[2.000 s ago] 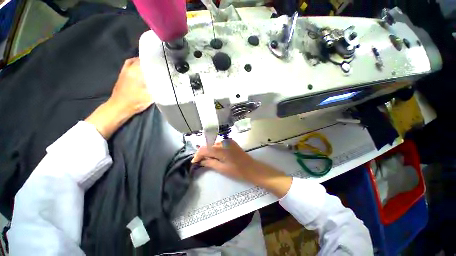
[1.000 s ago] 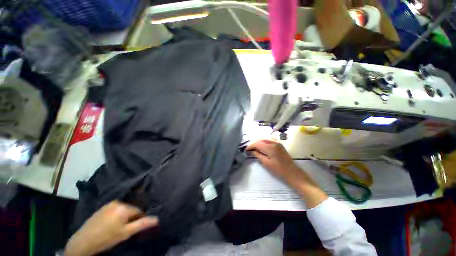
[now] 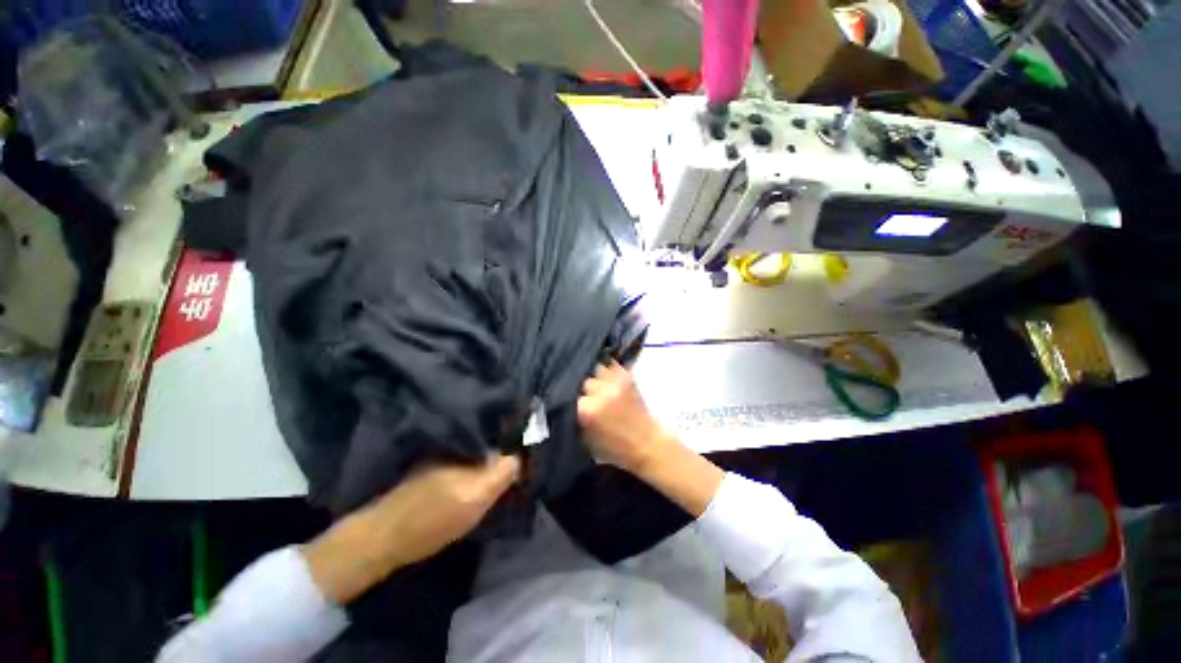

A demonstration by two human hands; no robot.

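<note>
A charcoal-black garment [image 3: 402, 246] lies heaped on the white table, left of the needle area, and hangs over the front edge. My left hand [image 3: 447, 503] is closed on the garment at its near edge. My right hand [image 3: 615, 412] pinches the cloth right of that, near the table edge. A small white label [image 3: 536, 425] shows between my hands. The white sewing machine [image 3: 777, 194] stands right of the garment, its lamp lit near the needle. The cloth under my fingertips is partly hidden.
Scissors with green and yellow handles [image 3: 861, 389] lie right of the needle. A pink thread cone [image 3: 728, 52] stands above the machine head. A red-rimmed basket [image 3: 1120, 550] is below right. A red-and-white sticker [image 3: 194, 304] and a machine plate are at left.
My left hand has moved right and grips the cloth. My right hand has moved from beside the needle toward the front edge, drawing the cloth with it. The label now sits between my hands.
</note>
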